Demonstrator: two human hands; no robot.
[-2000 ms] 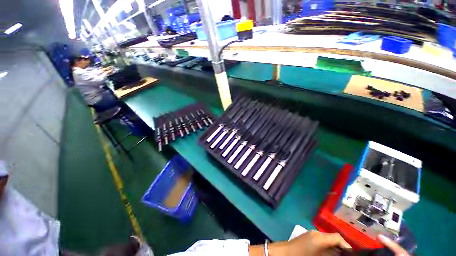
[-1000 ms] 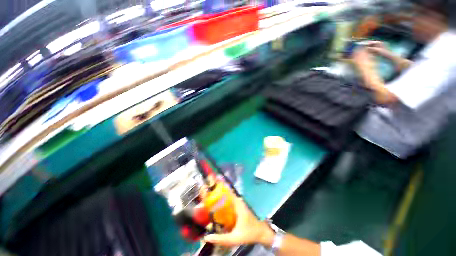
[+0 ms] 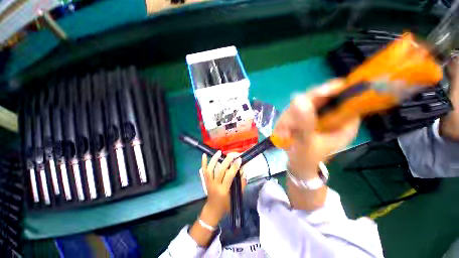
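My right hand (image 3: 312, 123) is closed around the orange electric screwdriver (image 3: 377, 83), tilted with its tip end down to the left; hand and tool are blurred. My left hand (image 3: 220, 179) holds a black tripod (image 3: 236, 201) at its hub, its legs spread, one to the upper left and one down toward my lap. The screwdriver's tip end is close to the hub; the fingers hide the hub and I cannot tell whether they touch. The white screw feeder (image 3: 223, 101) on its red base (image 3: 229, 141) stands just beyond my hands.
A black foam tray (image 3: 163, 146) with silver-ended stick assemblies lies at left on the green bench (image 3: 191, 186). A small clear bag (image 3: 264, 113) is beside the feeder. More black parts (image 3: 407, 113) and another person's sleeve (image 3: 428, 151) are at right. A blue basket (image 3: 121, 244) is below the bench edge.
The view has turned from the right side down to my lap. The screwdriver has moved from the feeder to the tripod. My left hand and the tripod now show.
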